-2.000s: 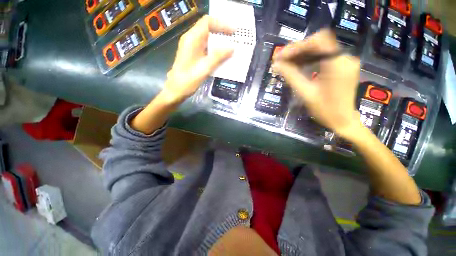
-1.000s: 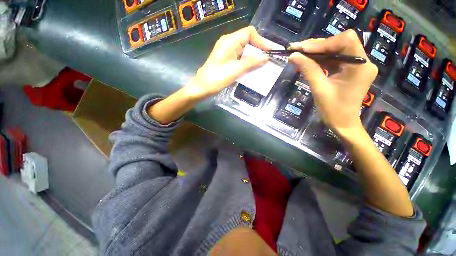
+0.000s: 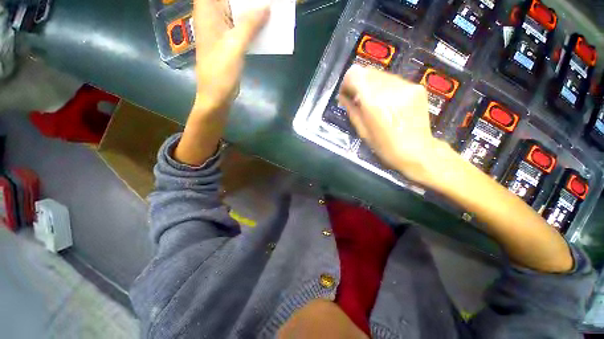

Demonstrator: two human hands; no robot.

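My left hand point(image 3: 222, 56) holds a white label sheet point(image 3: 275, 30) above the bench, left of the tray of black units. My right hand point(image 3: 384, 116) is over the tray's leftmost front pocket, its fingers bent down on the black unit point(image 3: 338, 109) there. That unit's red oval end point(image 3: 376, 49) shows beyond the fingers. The tweezers cannot be made out now; the hand hides whatever is between its fingertips. The clear blister tray point(image 3: 308, 122) holds two rows of black units, each with a red-orange oval end.
Orange-edged units point(image 3: 179, 34) sit in another tray at the upper left, partly behind my left hand. The green bench point(image 3: 112, 49) curves across the view. Below its edge are a cardboard box point(image 3: 136, 149), a red cloth-like thing point(image 3: 76, 116) and a white object point(image 3: 53, 225).
My left hand has moved left with the sheet, away from the black units. My right hand has left the sheet and come down over the leftmost front unit. The tweezers are no longer visible.
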